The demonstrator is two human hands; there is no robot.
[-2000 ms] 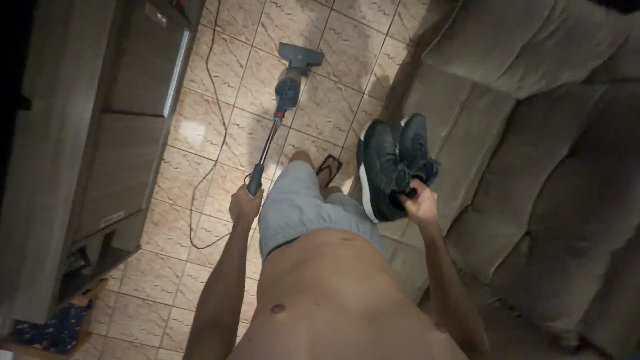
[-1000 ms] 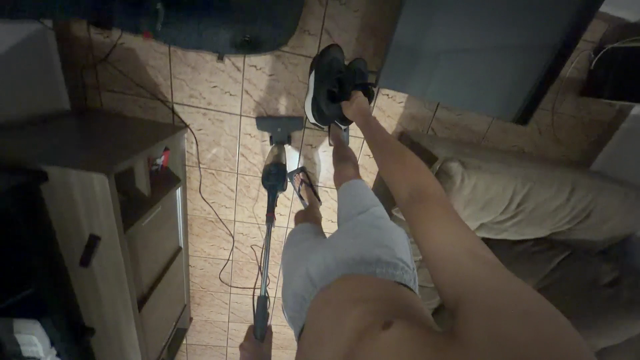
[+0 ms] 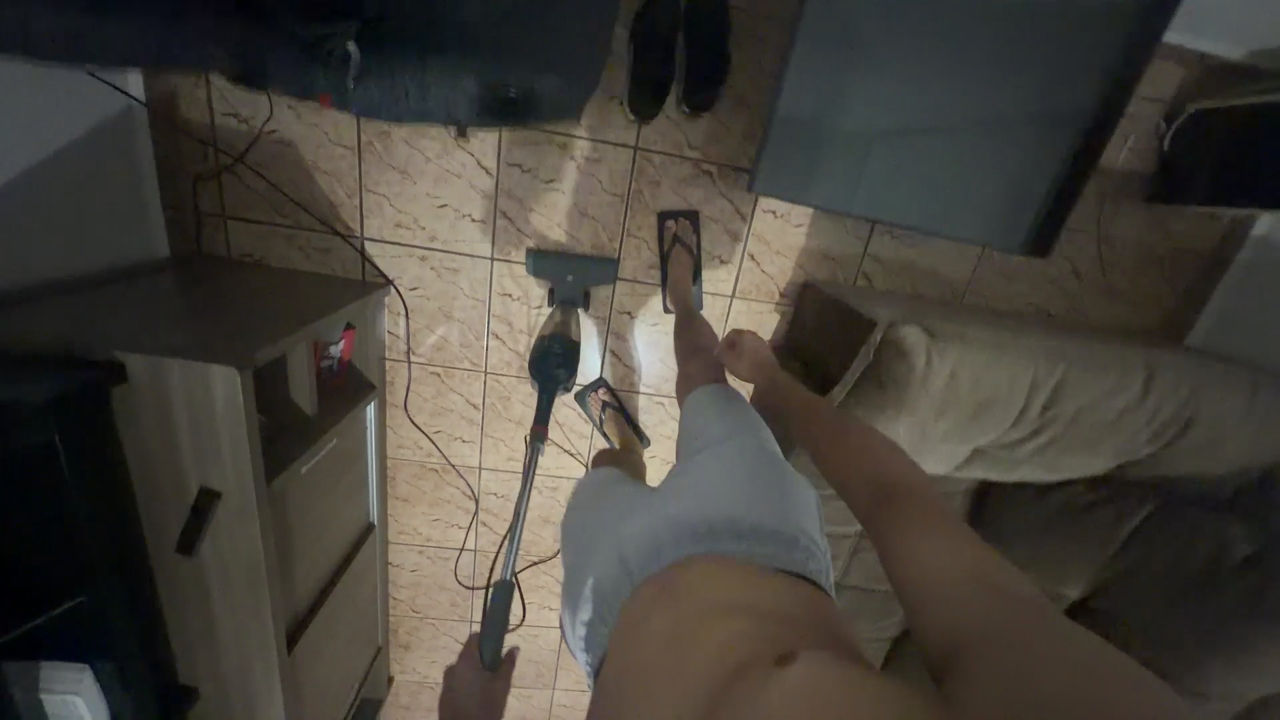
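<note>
My left hand is closed around the lower end of the grey handle of a corded stick vacuum cleaner, whose floor head rests flat on the tiles ahead of my feet. My right hand hangs beside my right leg, above the sofa's near corner; its fingers look curled, with nothing seen in them. A pair of dark shoes stands side by side on the floor at the top, well ahead of my right hand. My feet wear dark flip-flops.
A wooden cabinet with shelves stands at the left. The vacuum's black cord loops over the tiles beside it. A beige sofa is at the right, a large grey flat panel at the upper right, and a dark covered thing at the top.
The dark shoes were in my right hand in both earlier frames and now stand on the floor; that hand has drawn back from them. My left hand still holds the vacuum. The view has turned.
</note>
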